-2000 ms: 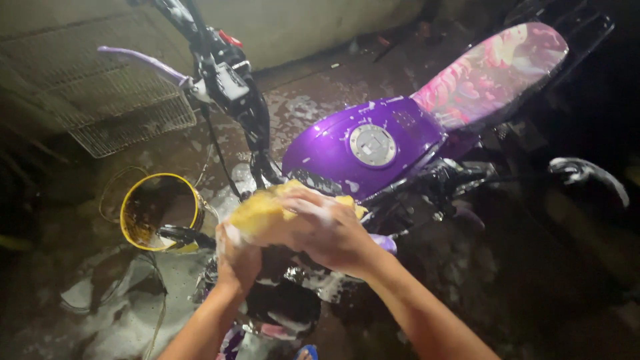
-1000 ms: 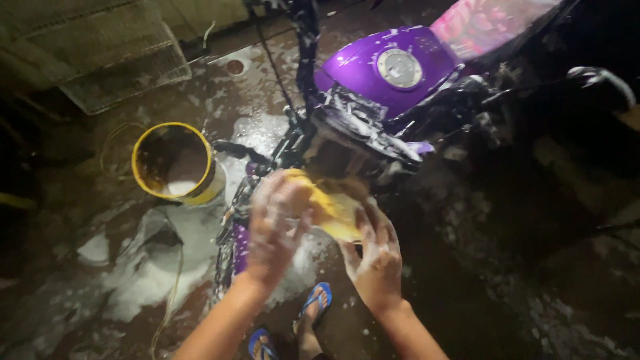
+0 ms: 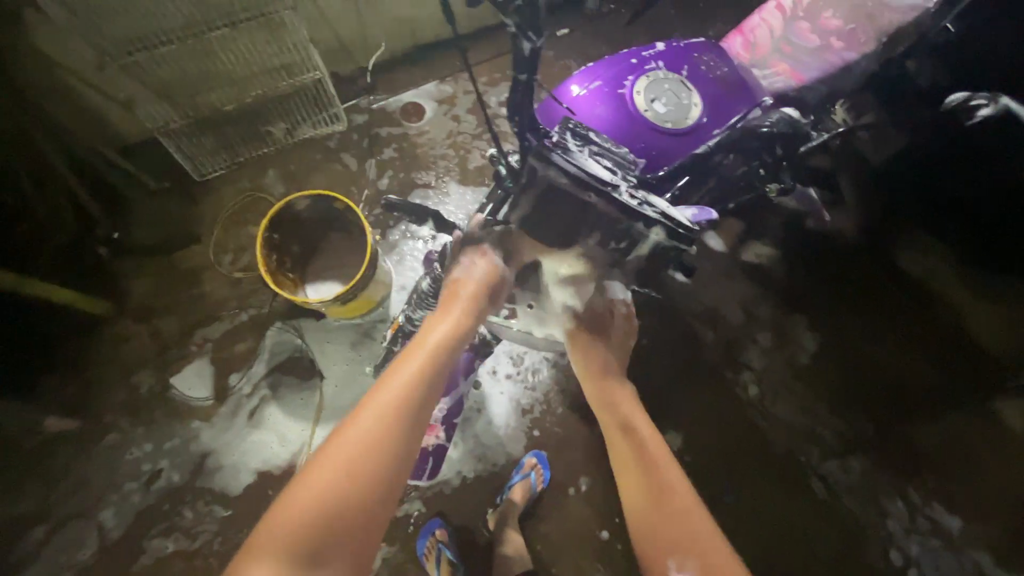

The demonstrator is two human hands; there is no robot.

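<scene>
My left hand is at the left side of the motorcycle's round headlight, its fingers curled and blurred. My right hand lies against the headlight's right side, fingers bent and foamy. Between them is a pale yellowish, foamy patch; blur hides whether it is a sponge or suds on the headlight. What either hand grips cannot be made out. Behind the headlight stand the black instrument housing and the glossy purple fuel tank, both flecked with foam. Below is the purple front mudguard.
A yellow-rimmed bucket holding foamy water stands on the wet floor at left. A wire rack leans at the wall. The pink patterned seat is at upper right. Feet in blue flip-flops stand below, near suds.
Both hands held a yellow sponge before the motorcycle's front; now they are at the headlight, farther forward. The view has swung left and down since the oldest frame.
</scene>
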